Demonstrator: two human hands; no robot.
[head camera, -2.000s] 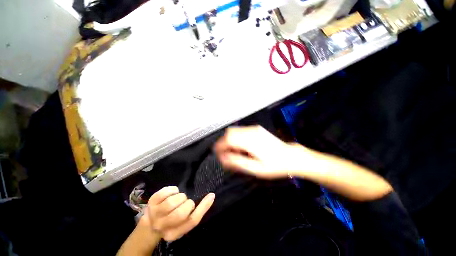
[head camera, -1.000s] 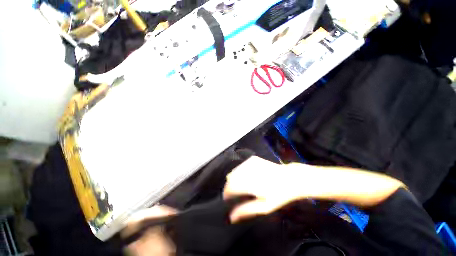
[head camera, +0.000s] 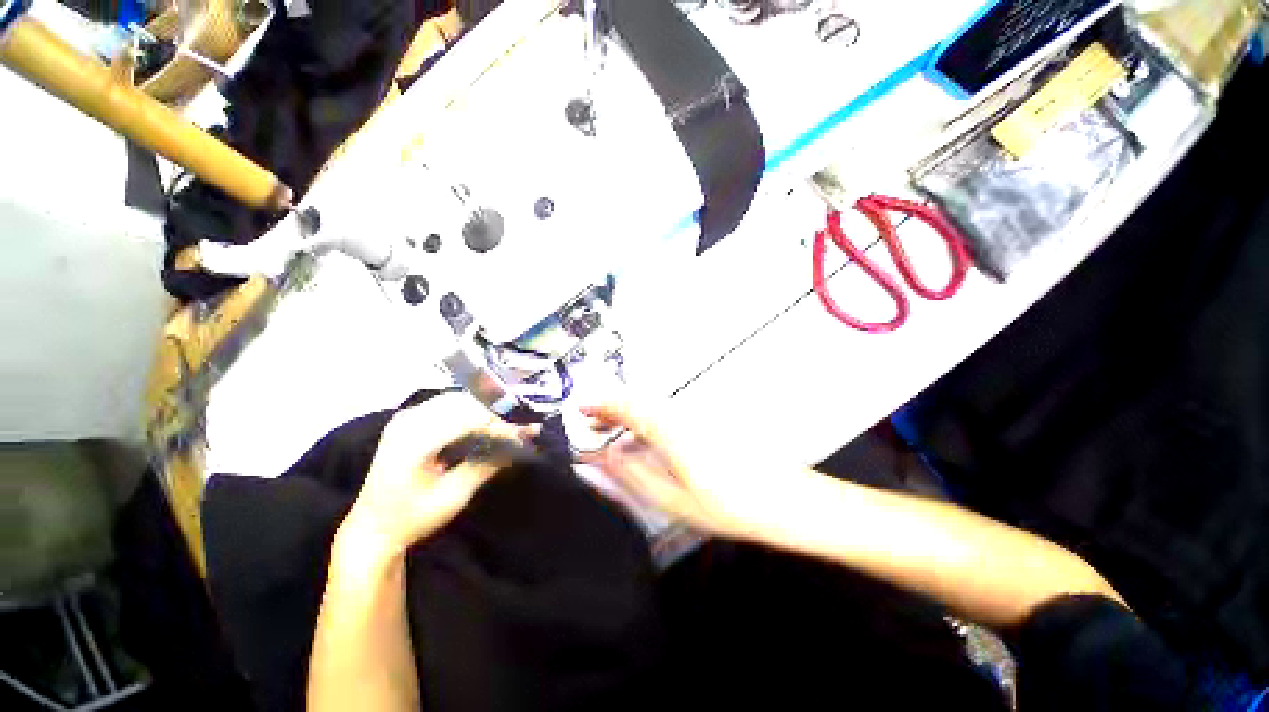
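Note:
The black garment piece (head camera: 529, 584) lies over the table's front left part and hangs down towards my lap. My left hand (head camera: 439, 459) grips its folded edge just left of the presser foot. My right hand (head camera: 640, 466) is at the foot's right side, fingertips close to the black edge; whether they pinch the cloth is unclear. The presser foot and needle area (head camera: 536, 383) shows metal parts right at my fingertips. The white sewing machine head (head camera: 487, 153) stands behind my hands.
Red-handled scissors (head camera: 891, 264) lie right of the needle. Plastic packets (head camera: 1037, 188) with a tan strip (head camera: 1060, 100) lie at the right table edge. A black band (head camera: 703, 118) wraps the machine arm. A yellow-brown handle (head camera: 146, 118) is at upper left. The table's left edge (head camera: 174, 403) is worn.
Both hands have moved from the lap area, below the table edge, up to the presser foot. The black cloth now covers the front left of the table. The view is closer to the machine head.

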